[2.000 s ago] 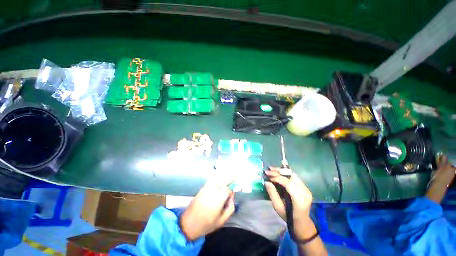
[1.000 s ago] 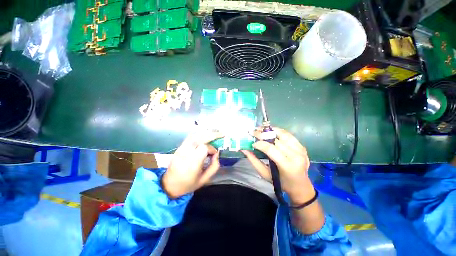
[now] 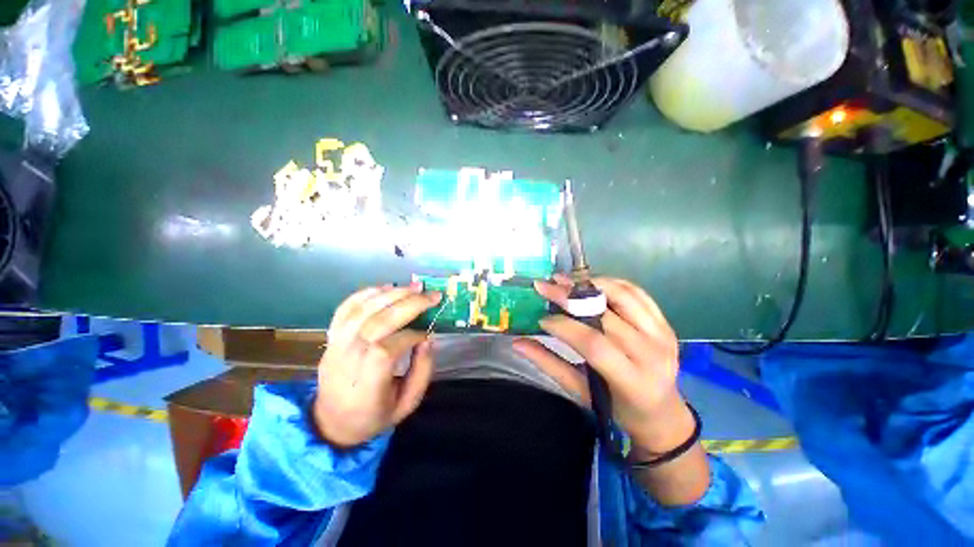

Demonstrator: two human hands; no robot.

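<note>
A green PCB panel (image 3: 523, 310) lies at the bench's near edge, its middle washed out by glare. Orange-yellow FPC strips (image 3: 477, 305) show along its centre line. My left hand (image 3: 368, 358) touches the panel's left edge, with thin solder wire (image 3: 436, 316) between its fingers. My right hand (image 3: 630, 358) is at the panel's right edge and holds the soldering iron (image 3: 585, 299) like a pen, its tip pointing away from me beside the panel. A pile of loose FPC pieces (image 3: 326, 198) lies left of the panel, partly white under glare.
A fume fan (image 3: 534, 75) stands behind the panel. A white translucent tub (image 3: 748, 59) and the soldering station (image 3: 854, 118) with hanging cables are at back right. Two green board stacks (image 3: 137, 37) (image 3: 294, 32) and a clear bag (image 3: 41, 80) are at back left. A cardboard box (image 3: 214, 401) is below.
The view has moved closer and tilted down. Both hands have settled at the panel's sides. The panel's near part, with its orange-yellow strips, now shows more clearly. The iron stays in my right hand.
</note>
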